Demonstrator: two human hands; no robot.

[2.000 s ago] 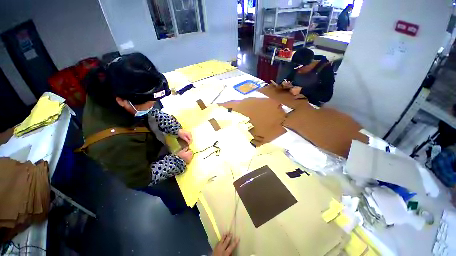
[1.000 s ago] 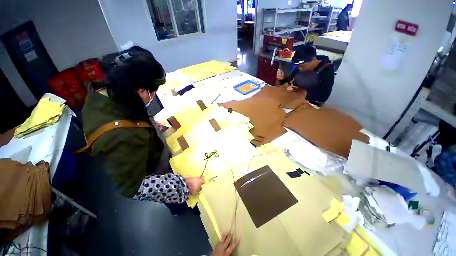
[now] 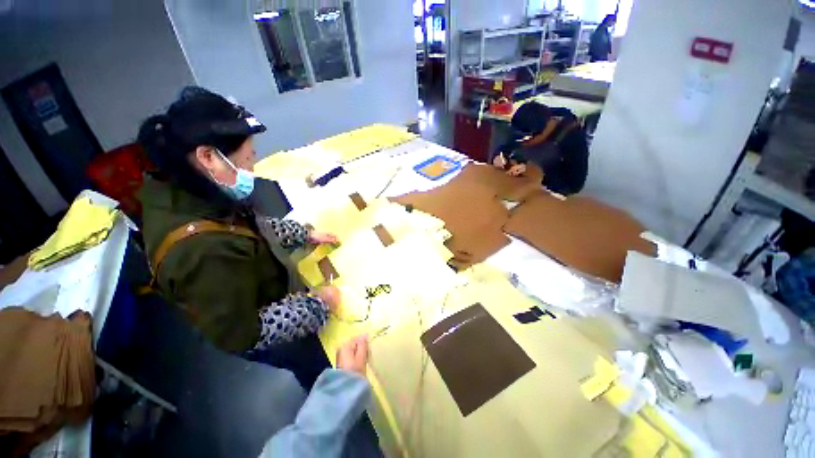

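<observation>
My left hand, in a grey-blue sleeve, is at the left edge of the khaki cut panels. Its fingers are curled; whether they hold the thin string is too small to tell. A thin string runs across the khaki stack. A dark brown square piece with a pale line lies on the stack, with a small black piece beyond it. Yellow cut panels bearing small brown patches lie beyond, with a dark tangled cord on them. My right hand is not in view.
A masked person stands at the left with hands on the yellow panels. Another person bends over rust-brown cut panels at the far side. A blue tray lies farther back. A grey-white board and crumpled scraps lie at the right.
My left hand has moved up and left from the bottom of the picture, bringing its sleeve into view. The masked person has straightened and drawn the near hand back. The view has shifted slightly.
</observation>
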